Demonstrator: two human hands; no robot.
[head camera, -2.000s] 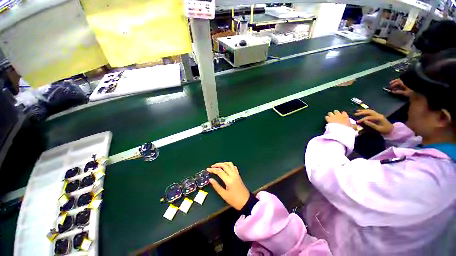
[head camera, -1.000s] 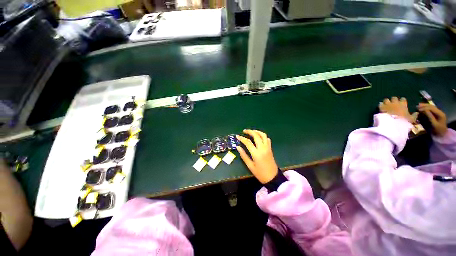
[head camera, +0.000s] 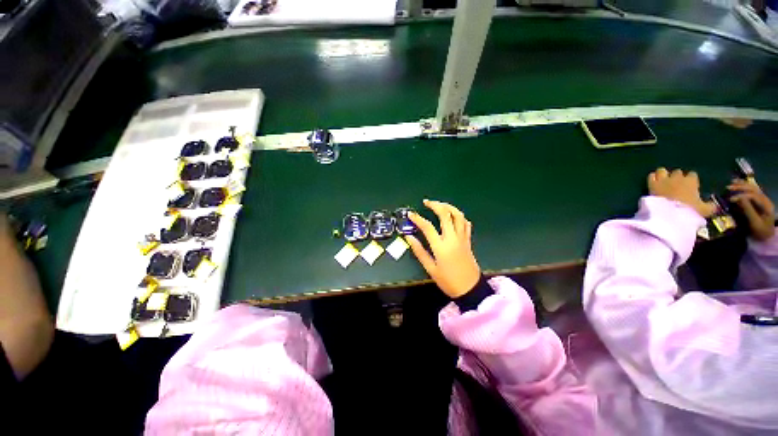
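Note:
Three dark display modules lie side by side on the green bench, the left one (head camera: 355, 226), the middle one (head camera: 380, 223) and the right one (head camera: 406, 222). Their faces show a bluish tint. A white pad with a yellow edge (head camera: 346, 255) lies below the left one, and similar pads lie below the others. My right hand (head camera: 448, 247) is at the row's right end, fingers spread, a fingertip touching the right module's edge. It grips nothing that I can see. My left sleeve (head camera: 243, 375) is at the bottom, but my left hand is not visible.
A long white tray (head camera: 111, 204) at left holds paired dark modules. A single round module (head camera: 323, 146) sits by the pale centre strip. A metal post (head camera: 465, 64) stands behind. A black phone-like rectangle (head camera: 619, 131) lies right. People sit at both sides.
The view has turned down, and my left sleeve has come into the picture since the earliest frame. My right hand stays at the right end of the row. The modules keep their places.

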